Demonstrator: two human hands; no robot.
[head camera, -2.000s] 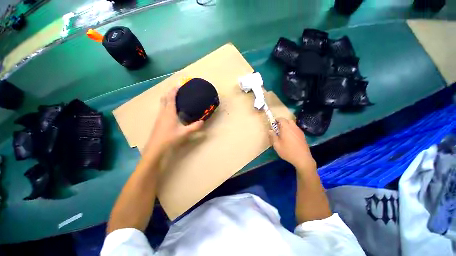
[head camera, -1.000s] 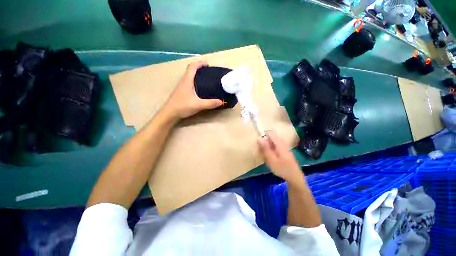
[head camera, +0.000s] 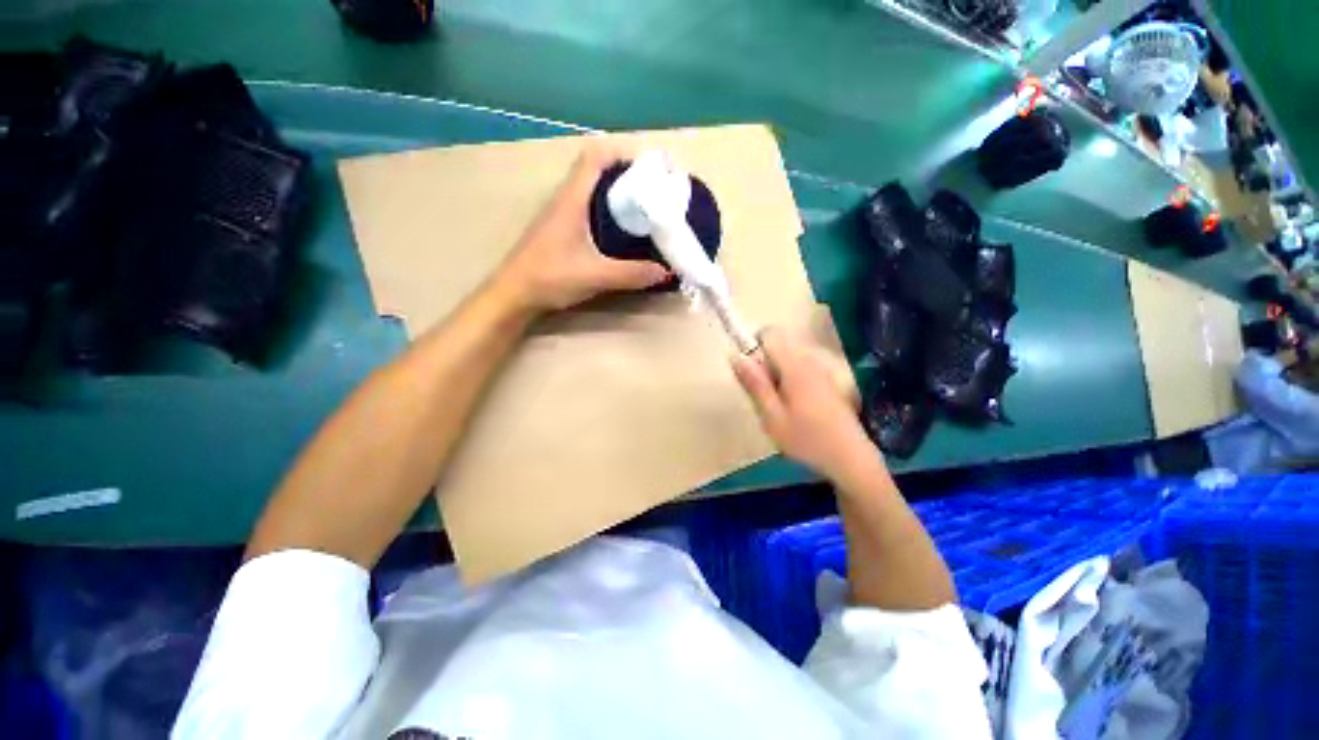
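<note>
A black portable speaker (head camera: 700, 217) is on the tan cardboard pad (head camera: 579, 434). My left hand (head camera: 561, 243) grips the speaker from its left side. My right hand (head camera: 799, 388) holds the handle of a mallet (head camera: 692, 260). The mallet's white-wrapped head is over the top of the speaker and hides part of it; whether it touches cannot be told.
Heaps of black shell pieces lie on the green bench at the left (head camera: 188, 217) and right (head camera: 940, 311). Waiting speakers (head camera: 1024, 149) stand along the far strip. A fan (head camera: 1154, 65) is beyond. Blue crates (head camera: 1013, 535) and grey cloth (head camera: 1121, 651) are at the lower right.
The view has turned to the right. The mallet head has moved from beside the speaker to over it. My left hand still holds the speaker, which is now turned more end-up.
</note>
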